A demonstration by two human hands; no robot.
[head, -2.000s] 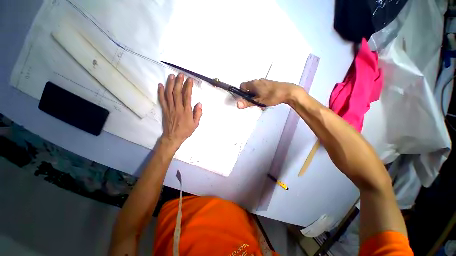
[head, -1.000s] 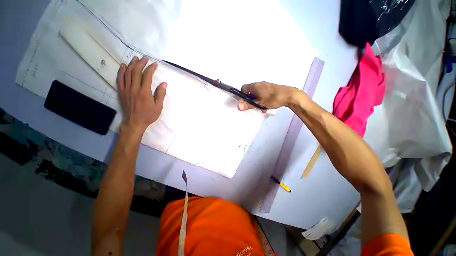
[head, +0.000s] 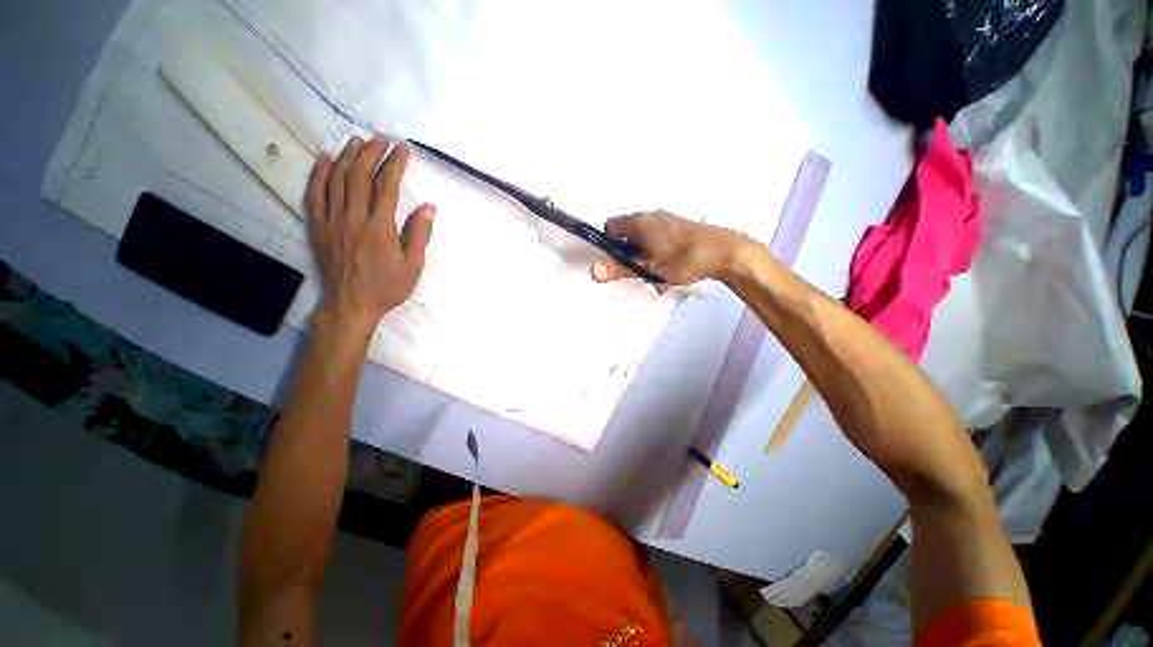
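Observation:
White pattern paper (head: 506, 341) with thin drawn lines covers much of the table. My right hand (head: 668, 248) grips the handles of the long black shears (head: 512, 190). The blades point to the upper left along the paper, and their tip is near my left fingertips; whether the blades are open is hard to tell. My left hand (head: 364, 234) lies flat on the paper, palm down, fingers slightly apart, below and left of the shears' tip. It holds nothing. A narrow off-white pattern piece (head: 240, 126) lies left of it.
A black phone (head: 209, 263) lies near the left table edge. A clear ruler (head: 746, 335), a yellow pen (head: 721, 471) and a tan strip (head: 789, 420) lie right. Pink fabric (head: 921, 240), a black bundle (head: 913, 63) and white sheeting (head: 1043, 272) are farther right. A tape measure (head: 469, 556) hangs in front of me.
My left hand has moved left along the paper from its place two seconds ago. The shears remain in my right hand, with the blade tip slightly farther up. The whole view has shifted a little.

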